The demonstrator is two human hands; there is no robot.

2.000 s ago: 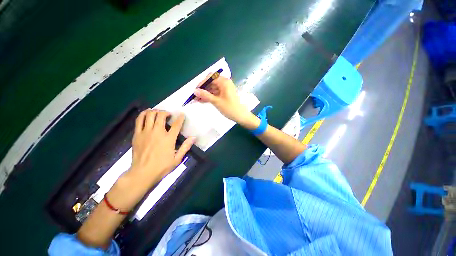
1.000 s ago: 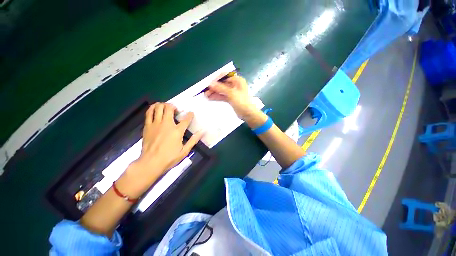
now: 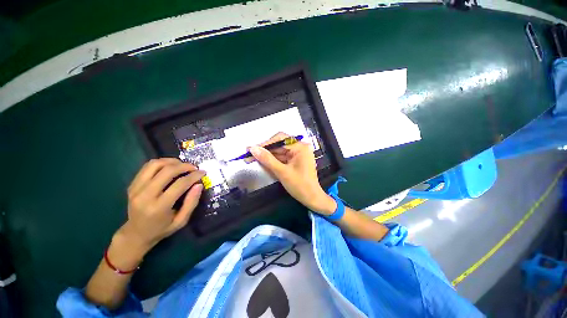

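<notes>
The open tablet unit lies in a black foam tray (image 3: 327, 133), with its large silver-white battery (image 3: 252, 133) in the middle. The circuit board (image 3: 200, 151) is at its left end, with a yellow label (image 3: 206, 182) beside my left fingertips. My right hand (image 3: 295, 169) holds dark tweezers (image 3: 273, 146) over the battery, tip at the edge between battery and board. Whether the tip holds anything is too small to tell. My left hand (image 3: 163, 202) rests over the tray's lower left edge with fingers curled at the board; whether it holds something is hidden.
White release paper (image 3: 370, 115) with a notched right edge lies on the green bench right of the tray. A worn white rail (image 3: 205, 36) runs behind. A blue stool (image 3: 477, 176) stands beyond the bench edge at right. A person's blue sleeve (image 3: 555, 130) shows at the right edge.
The view has turned. My right hand and tweezers have moved from the release paper to the tablet. My left hand has moved from the tray's right end to the board end.
</notes>
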